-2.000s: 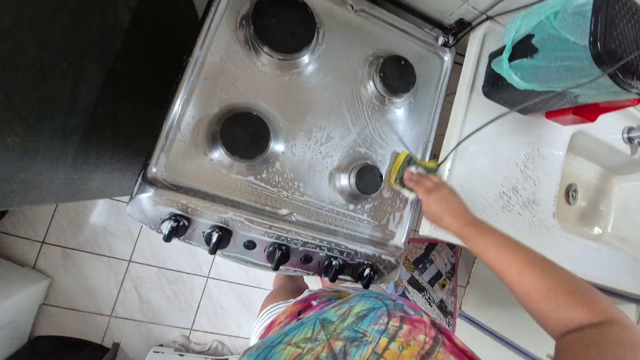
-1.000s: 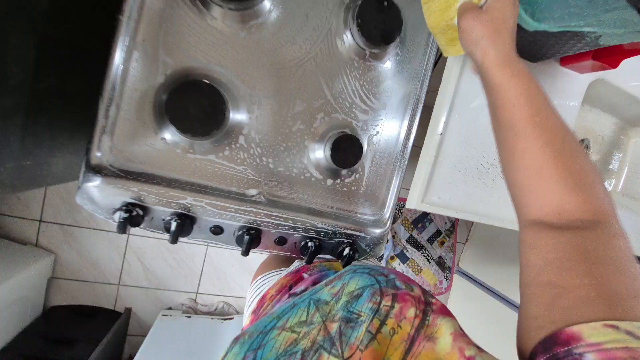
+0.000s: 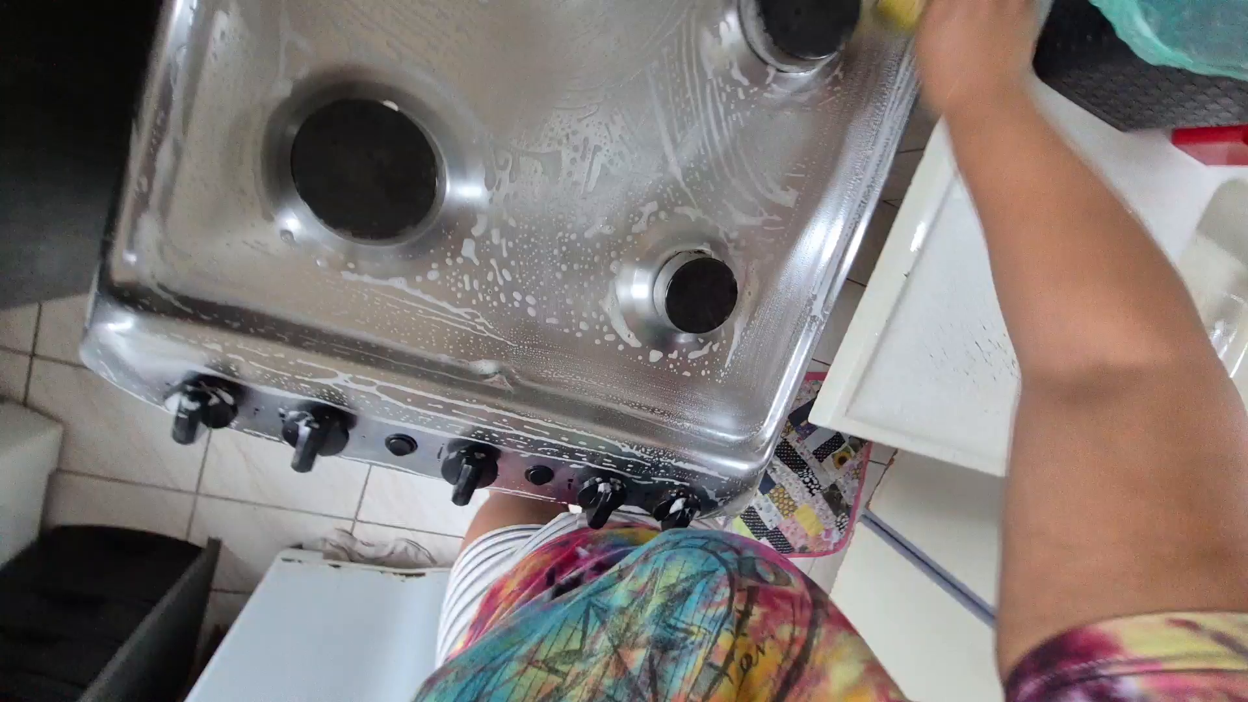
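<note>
My right hand point(image 3: 975, 49) is at the top right, over the right rim of a stainless steel gas stove top point(image 3: 575, 127). A yellow sponge point(image 3: 899, 12) shows at its fingers, partly cut off by the frame's edge. White suds streak the metal around a large black burner point(image 3: 366, 169), a small black burner point(image 3: 701, 292) and another burner point(image 3: 807, 19) close to the hand. Foam also clings to the black control knobs point(image 3: 317, 434) along the front. My left hand is out of view.
To the right stands a white sink counter point(image 3: 960, 341) with a black textured container point(image 3: 1111, 73), a green plastic bag point(image 3: 1189, 34) and a red object point(image 3: 1209, 144). A patchwork mat point(image 3: 814, 478) lies on the tiled floor. A white appliance or cabinet top point(image 3: 322, 624) and a black bin-like box point(image 3: 107, 604) are below left.
My right hand and the sponge have moved from beside the small burner up along the stove's right edge. The view has shifted closer to the stove front.
</note>
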